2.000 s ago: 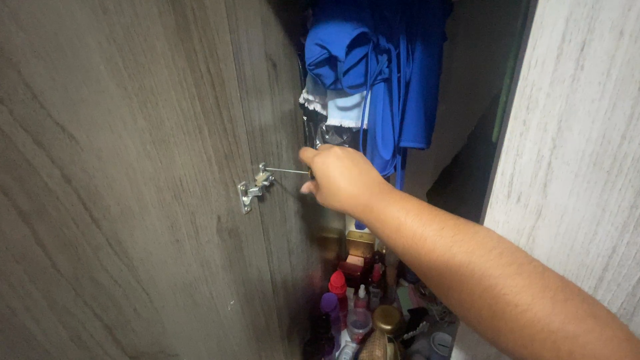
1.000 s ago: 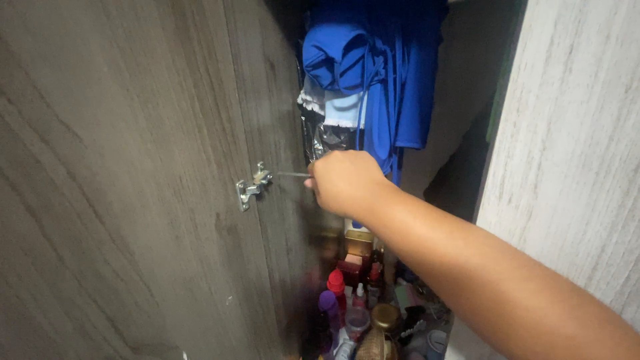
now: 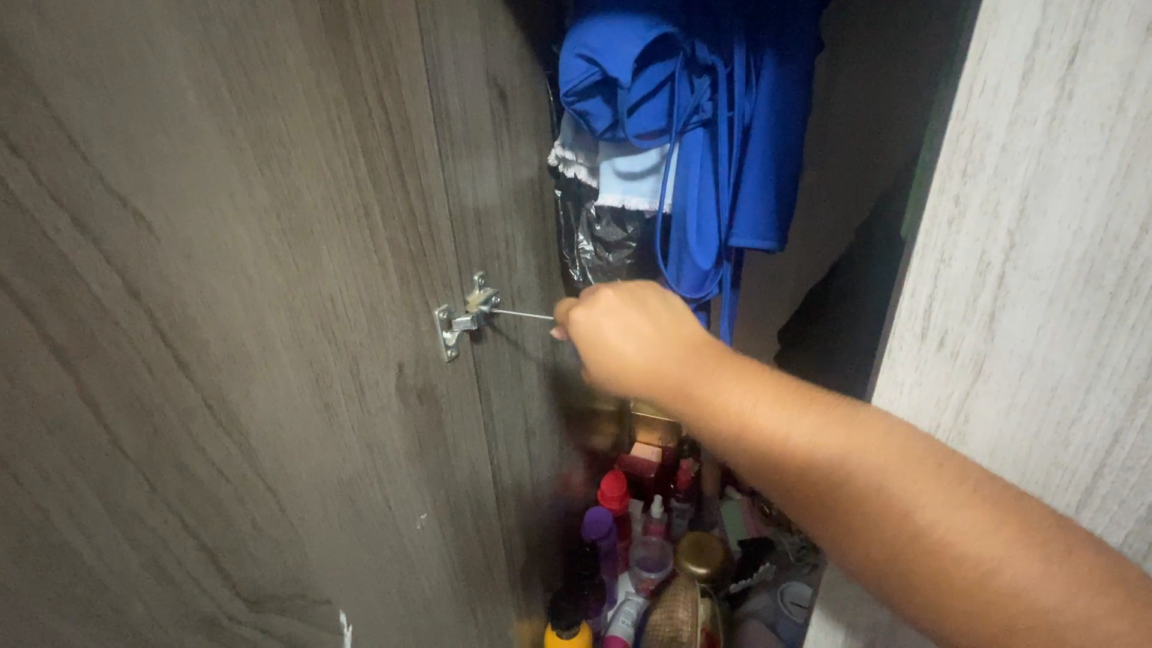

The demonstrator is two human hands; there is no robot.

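My right hand (image 3: 630, 337) is closed around the hidden handle of a thin metal tool, likely a screwdriver. Its slim shaft (image 3: 524, 314) points left, and the tip meets a metal cabinet hinge (image 3: 468, 315). That hinge joins the wood-grain door (image 3: 225, 324) on the left to the cabinet's side panel (image 3: 513, 378). Blue clothing (image 3: 765, 153) hangs behind and above my hand, with a light blue cloth (image 3: 634, 175) and dark plastic near it. My left hand is not in view.
Several bottles and jars crowd the cabinet floor, among them a red-capped bottle (image 3: 614, 495), a purple-capped one (image 3: 598, 526), a gold lid (image 3: 702, 555) and a yellow bottle (image 3: 569, 634). A pale wood-grain door (image 3: 1017, 297) stands at the right.
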